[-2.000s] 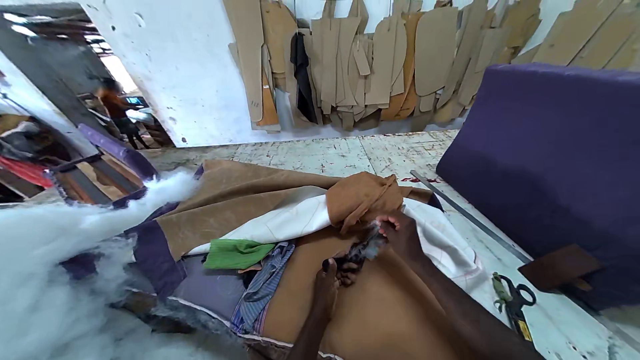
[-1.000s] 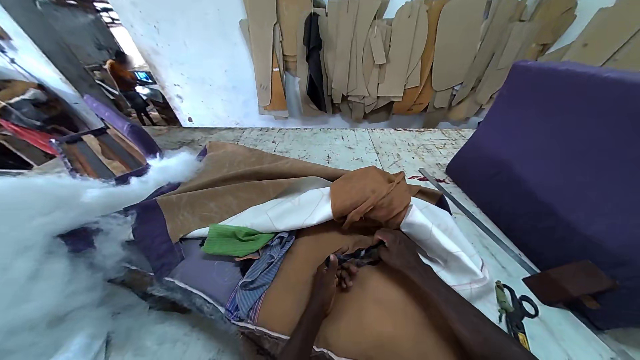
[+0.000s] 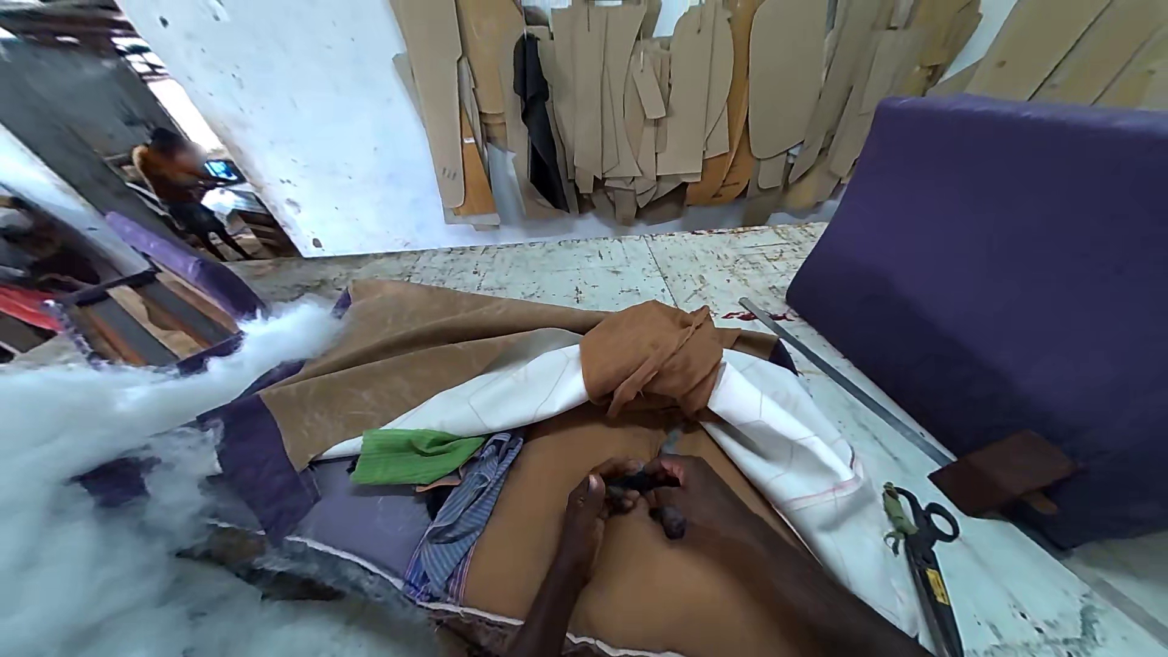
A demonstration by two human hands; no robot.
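My left hand (image 3: 595, 511) and my right hand (image 3: 680, 497) meet over a tan upholstery cover (image 3: 538, 557) on the workbench. A small dark item (image 3: 641, 481) is pinched between their fingers; its kind cannot be told. Just beyond my hands lies a bunched rust-brown cloth (image 3: 650, 356) on white lining fabric (image 3: 776, 420). A green cloth (image 3: 415, 456) and a striped blue cloth (image 3: 474, 511) lie left of my hands. Brown suede-like fabric (image 3: 420, 319) spreads behind them.
White fibre stuffing (image 3: 82, 511) fills the left side. Black-handled scissors (image 3: 929, 557) and a metal ruler (image 3: 849, 388) lie on the bench (image 3: 584, 274) at right, near a purple cushion panel (image 3: 985, 301). Cardboard patterns (image 3: 684, 100) hang on the wall. A person (image 3: 178, 182) is at the far left.
Both hands have stayed over the tan cover and have drawn together around the dark item. The right hand has come down from beside the rust-brown cloth, where it was two seconds ago.
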